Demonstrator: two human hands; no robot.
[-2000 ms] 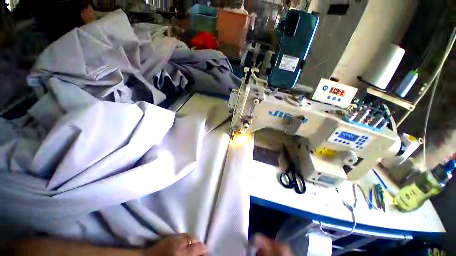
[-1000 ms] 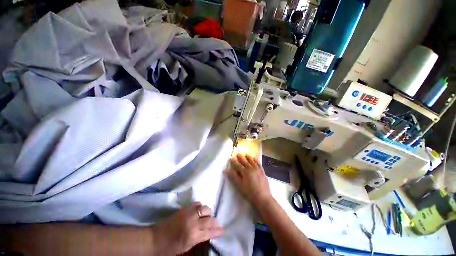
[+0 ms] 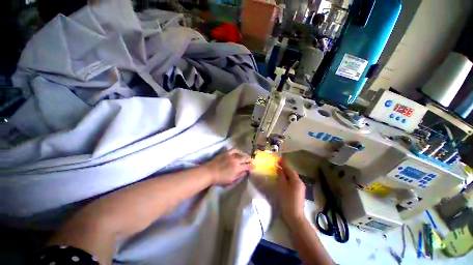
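Note:
The light grey cloth [image 3: 155, 121] covers the left side and runs under the needle area of the white sewing machine [image 3: 332, 135]. The presser foot and needle area [image 3: 267, 150] is at the machine's left end, above a bright yellow glow. My left hand [image 3: 231, 167] grips the cloth just left of the glow, forearm across the folds. My right hand [image 3: 291, 191] is right of the glow, its curled fingers at the cloth's edge. Glare washes out the cloth between the hands and partly hides the right fingertips.
Black-handled scissors [image 3: 333, 220] lie on the white table [image 3: 358, 248] right of my right hand. Thin sticks [image 3: 426, 240] and a yellow-green bottle [image 3: 459, 240] are at far right. A teal box [image 3: 358, 52] and control box [image 3: 397, 110] stand behind.
My left hand has moved up and right from the lower cloth to beside the needle. My right hand, out on the cloth one second ago, is now at its right edge. The view has shifted.

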